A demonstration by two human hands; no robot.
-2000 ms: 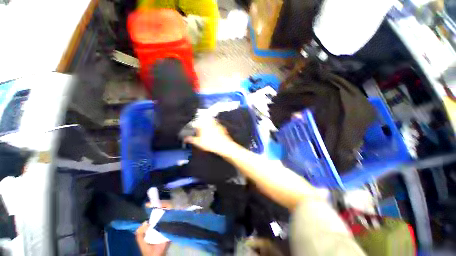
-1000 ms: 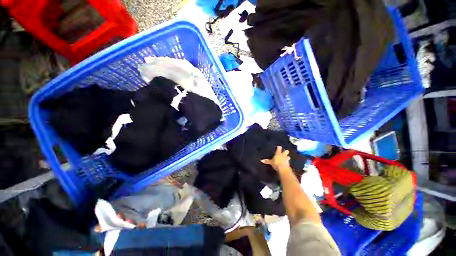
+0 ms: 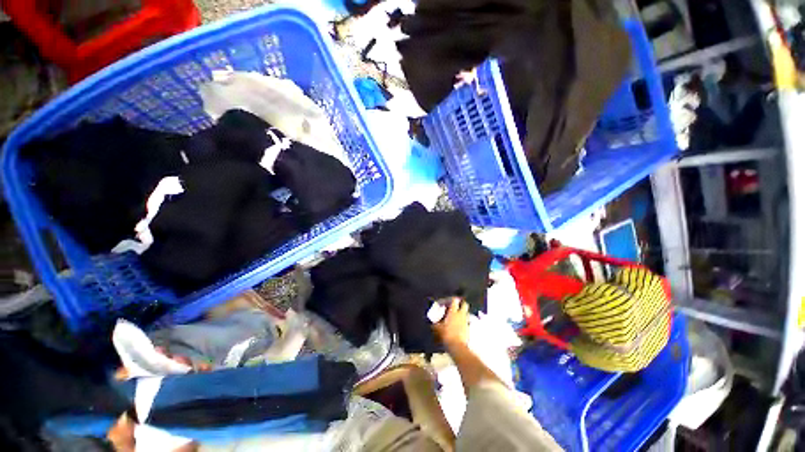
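My right hand (image 3: 454, 323) is at the lower edge of a dark bundle (image 3: 428, 256) on the floor, fingers closed at a small white piece on it. My left hand (image 3: 124, 433) is at the lower left, partly covered, holding a blue and black bundle (image 3: 238, 393) with a white tie (image 3: 146, 366) round it. A blue basket (image 3: 381, 181) at the left holds dark bundles (image 3: 229, 199) with white ties and a pale cloth.
A second blue basket (image 3: 521, 181) holds a large dark brown cloth (image 3: 556, 79). A red stool (image 3: 534, 287) with a yellow-black striped cloth (image 3: 622, 322) stands at right, by another blue basket (image 3: 635, 402). Another red stool (image 3: 132, 35) is at upper left.
The view has shifted, so the baskets lie further left. My right hand has moved from the top of the floor bundle to its lower edge and closed. My left still holds the blue and black bundle.
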